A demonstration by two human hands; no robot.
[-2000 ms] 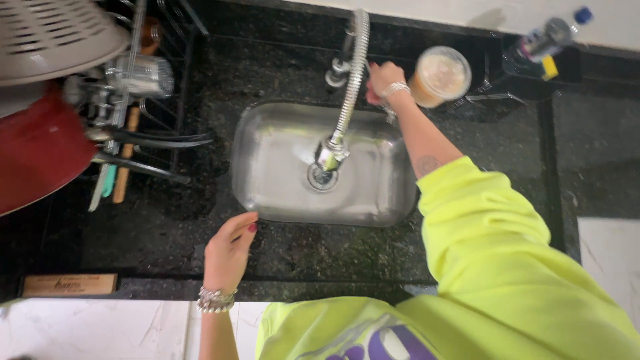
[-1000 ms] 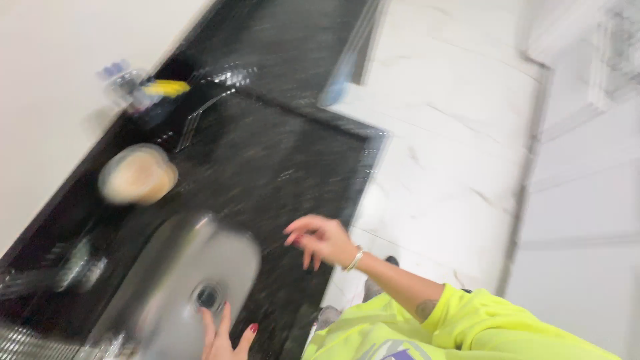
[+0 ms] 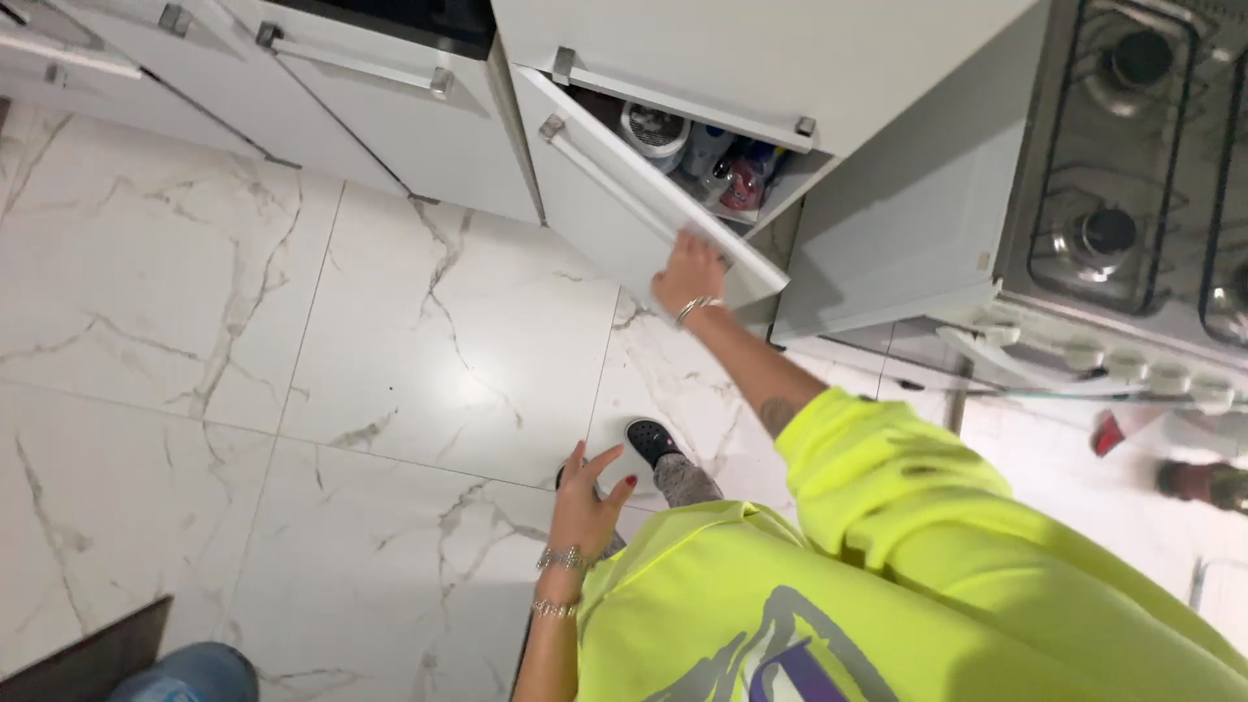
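A white cabinet door (image 3: pixel 624 195) with a bar handle stands partly open. My right hand (image 3: pixel 692 270) is at its outer end, near the lower end of the handle (image 3: pixel 604 180); the fingers are blurred, and whether they grip the handle or the door's edge cannot be told. Inside the cabinet are a white round tub (image 3: pixel 655 132) with a dark top and a red package (image 3: pixel 743 185) among other containers. My left hand (image 3: pixel 585 502) hangs over the floor in front of my body, fingers apart, holding nothing.
A gas stove (image 3: pixel 1097 195) with knobs along its front stands at the right. More white cabinets (image 3: pixel 409 127) run along the upper left. Below lies a marble-patterned tile floor (image 3: pixel 390 322), with my shoe (image 3: pixel 651 441) on it. A blue object (image 3: pixel 190 673) is at the lower left.
The view has swung from the sink to the lower cabinets and stove. My right hand, near the faucet two seconds ago and free one second ago, is now at the cabinet door.
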